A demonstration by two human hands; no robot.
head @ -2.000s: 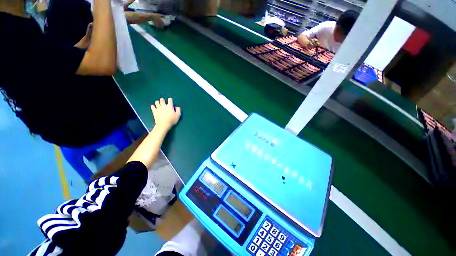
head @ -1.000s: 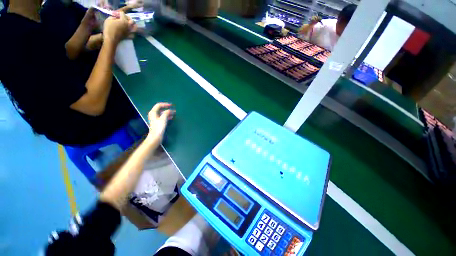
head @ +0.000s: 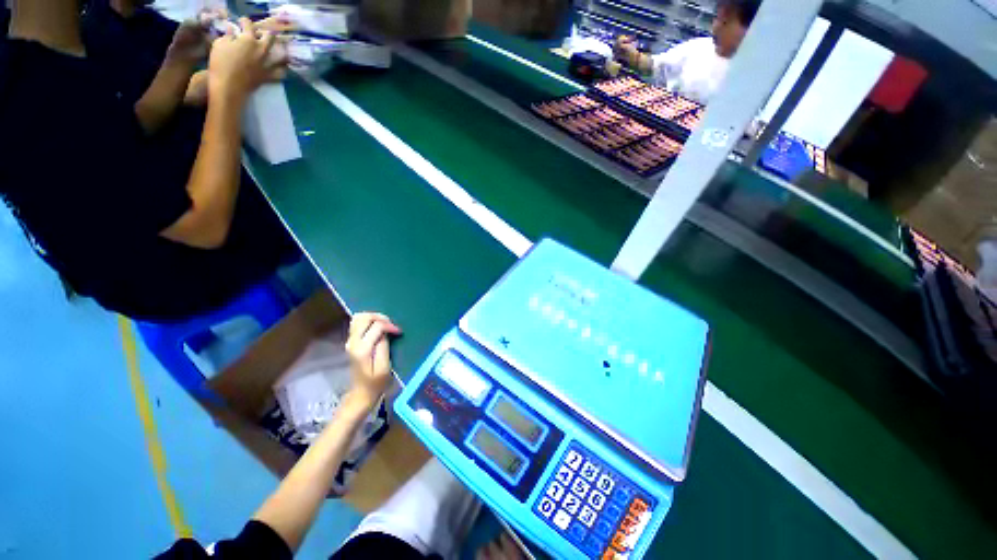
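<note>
A bright blue digital scale point(head: 547, 405) stands on the green bench surface. Its flat plate point(head: 590, 350) carries no box, only a small dark mark. The display windows are on its near left side and the keypad point(head: 579, 492) on its near right. My left hand point(head: 372, 341) is at the bench edge, just left of the scale, with fingers loosely bent and nothing seen in it. A small patch of skin at the bottom edge, below the scale, may be my right hand; its fingers and anything it holds cannot be made out.
A seated person in black point(head: 120, 164) at the left holds something pale, beside white boxes point(head: 271, 120). An open brown carton point(head: 295, 383) with white pieces is below the bench edge near a blue stool point(head: 208, 328). A grey post point(head: 711, 142) stands behind the scale. Trays point(head: 623, 120) lie across the line.
My left hand has come back from over the green surface towards me, to the bench edge beside the scale. The neighbour's hands have come together around something pale.
</note>
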